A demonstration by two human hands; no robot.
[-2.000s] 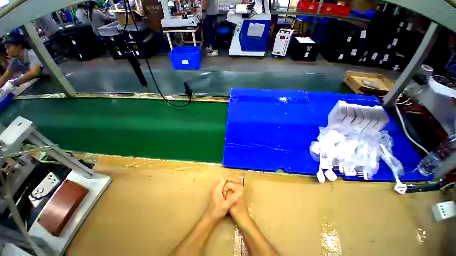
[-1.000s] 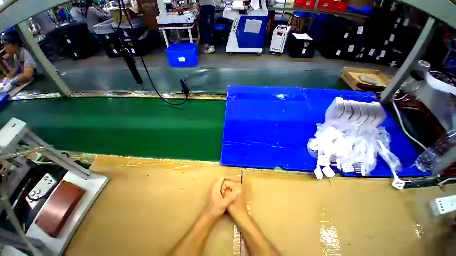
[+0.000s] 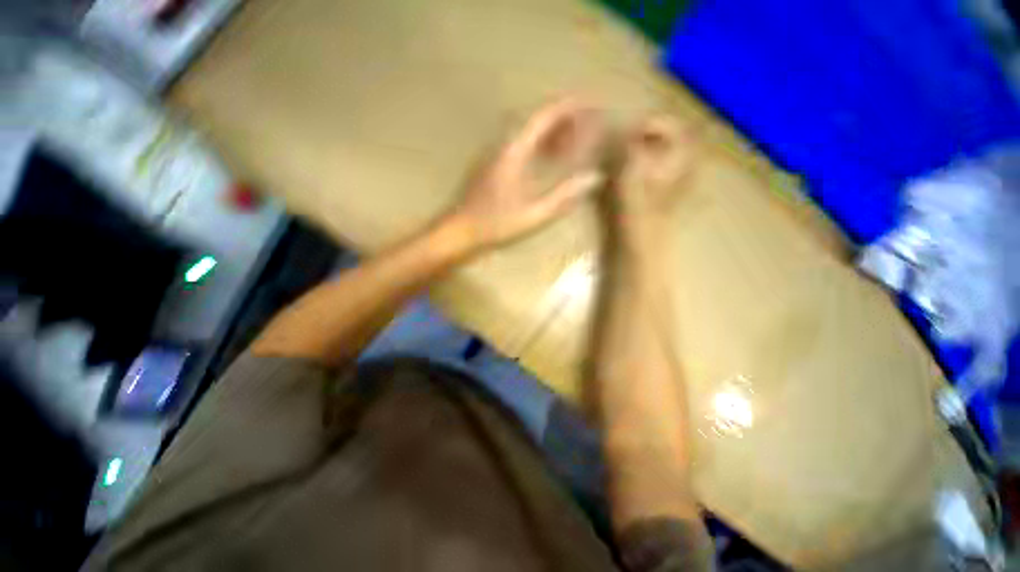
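Note:
The picture is strongly blurred. My left hand [image 3: 537, 173] is over the tan bench top [image 3: 392, 106], bare, with thumb and fingers apart and nothing seen in it. My right hand [image 3: 654, 156] is close beside it on the right, bare, fingers curled. Blur hides whether the hands touch and whether the right one holds anything. White bagged items [image 3: 951, 251] lie on the blue sheet [image 3: 828, 101] at the right, away from both hands.
A bench machine [image 3: 224, 240] with black parts, a red button and small green lights stands at the left. A strip of green belt [image 3: 649, 13] shows at the top. A white block [image 3: 960, 525] is at the lower right edge. My brown clothing fills the lower middle.
The view has swung down and left and tilted, bringing my body and the left machine into sight. My hands, clasped before, have loosened and my left fingers have opened.

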